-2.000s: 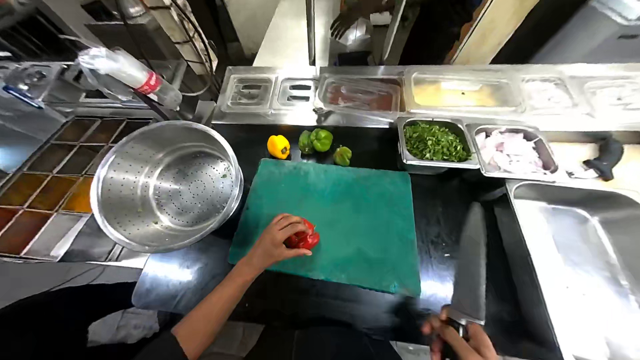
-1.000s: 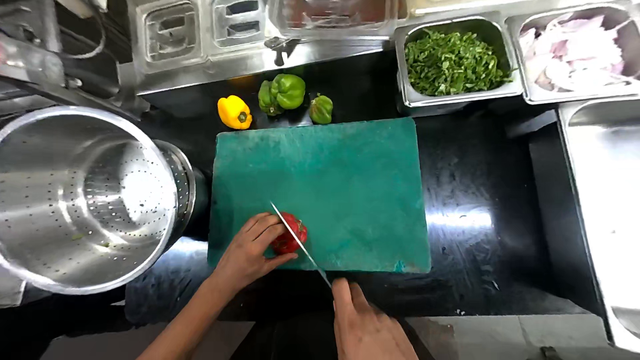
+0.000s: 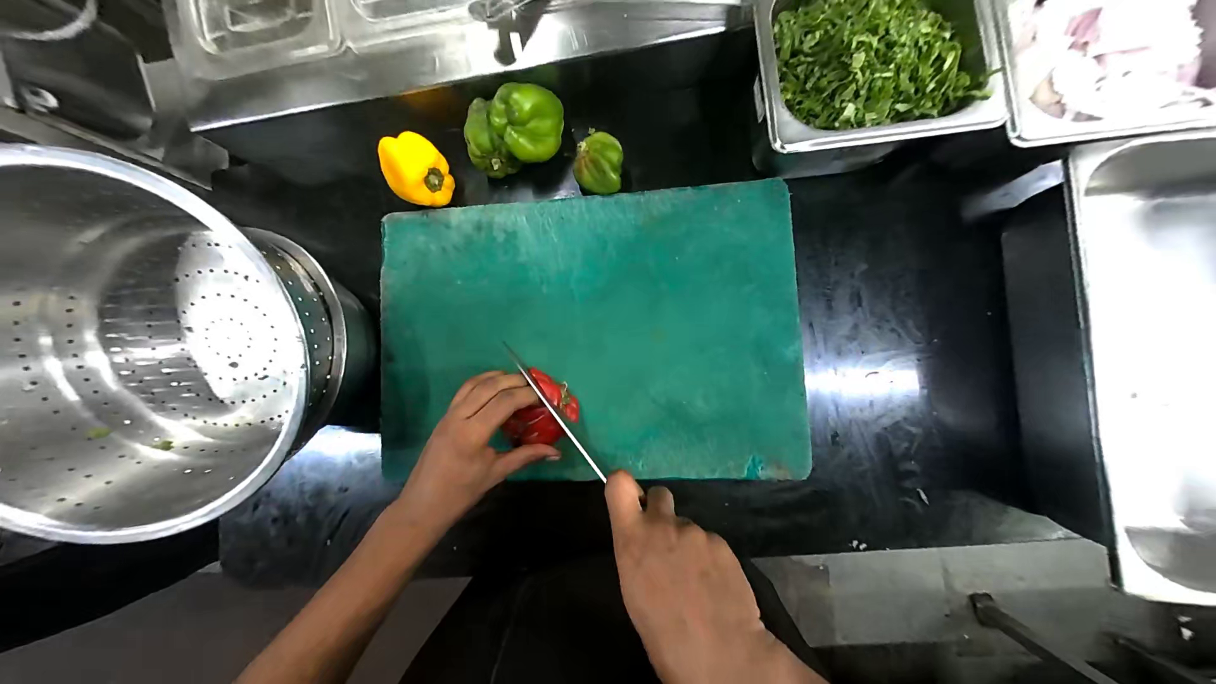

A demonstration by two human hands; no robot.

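Note:
A red bell pepper (image 3: 534, 427) lies near the front left edge of a green cutting board (image 3: 655, 313). My left hand (image 3: 472, 439) holds it from the left, fingers over its top and thumb along its lower side. My right hand (image 3: 684, 570) grips a kitchen knife (image 3: 568, 427), whose handle is mostly hidden in the fist. The blade slants up and left across the red pepper, close to my left fingertips. Behind the board sit a yellow bell pepper (image 3: 414, 169) and several green bell peppers (image 3: 529, 122).
A large perforated steel colander (image 3: 275, 237) stands at the left. Beyond the board at the right are a steel pan of chopped green leaves (image 3: 860, 71) and one of sliced onions (image 3: 1107, 57). An empty-looking steel tray (image 3: 1154, 380) borders the right side.
Two seconds ago the knife was upright, off the board's right side; my right hand has brought it left onto the red pepper. My left hand stays on the pepper. The view has moved closer.

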